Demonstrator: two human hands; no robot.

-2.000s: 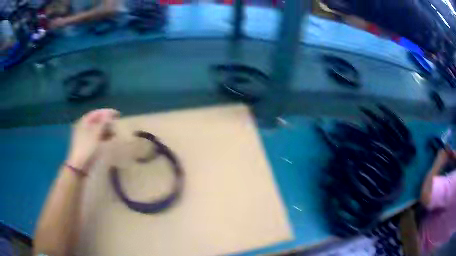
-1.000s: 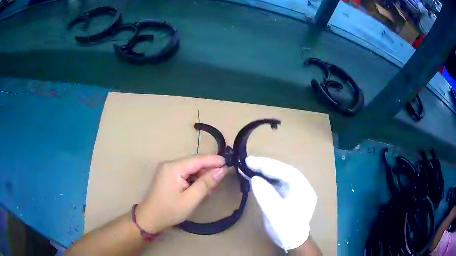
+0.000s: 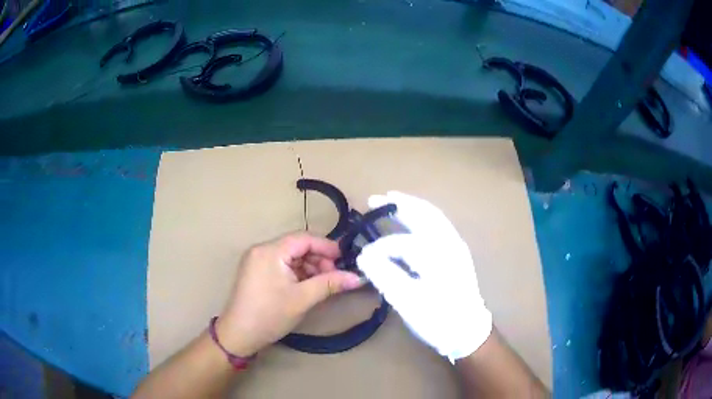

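Observation:
A black headband [image 3: 336, 343] curves over the tan cardboard mat [image 3: 211, 195], partly hidden by my hands. A black C-shaped yoke [image 3: 332, 196] opens to the left above my left hand. My bare left hand [image 3: 285, 292], with a red string bracelet, pinches the yoke joint between thumb and fingers. My right hand [image 3: 429, 273], in a white glove, grips a second black yoke [image 3: 383, 212] beside the joint and covers much of it. A thin dark wire [image 3: 304, 195] stands out past the left yoke's tip.
Headphone frames [image 3: 234, 70] lie on the dark green belt [image 3: 351, 101] beyond the mat, with another frame [image 3: 539, 97] at right. A green post [image 3: 617, 86] rises at upper right. Stacked headbands [image 3: 656, 288] are heaped on the bench at right.
Since a second ago, my gloved hand has moved up and closed over the right yoke, which has turned inward toward the joint. Two seconds ago, only my left hand showed, away from the headband.

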